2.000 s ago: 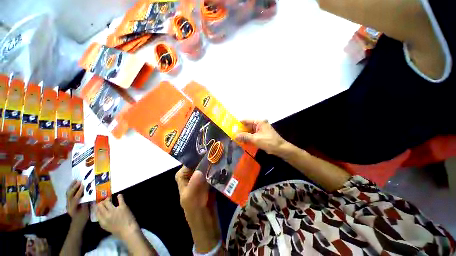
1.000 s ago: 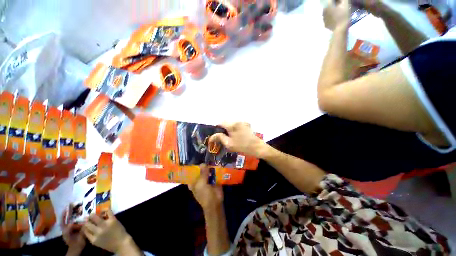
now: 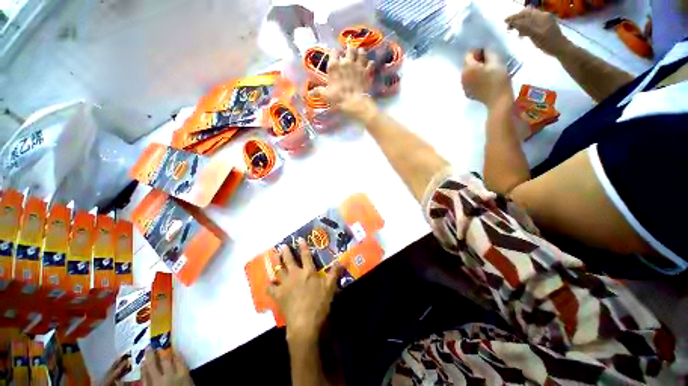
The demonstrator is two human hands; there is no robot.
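Note:
An orange and dark grey retail carton (image 3: pixel 318 240) lies on the white tabletop near its front edge, with orange flaps at both ends. My left hand (image 3: pixel 304 292) lies on the carton with its fingers spread, covering part of it. My right hand (image 3: pixel 348 81) is stretched over the group of orange cord coils at the far side, its fingers apart; a grip on a coil cannot be seen. Coils (image 3: pixel 360 36) with black middles show around it in shiny clear wrap. Another wrapped coil (image 3: pixel 259 158) lies nearer.
Loose cartons (image 3: pixel 170 235) and a fanned carton pile (image 3: pixel 234 105) lie left of the coils. Filled cartons (image 3: pixel 79 249) stand upright at far left, by a neighbour's hands (image 3: pixel 162 368) and carton. A person at right (image 3: pixel 490 79) handles clear sheets beside a small orange card (image 3: pixel 534 109).
The carton has gone from both hands down to the tabletop. My right hand has left it and moved far forward to the coils. The right-hand person's forearms have shifted.

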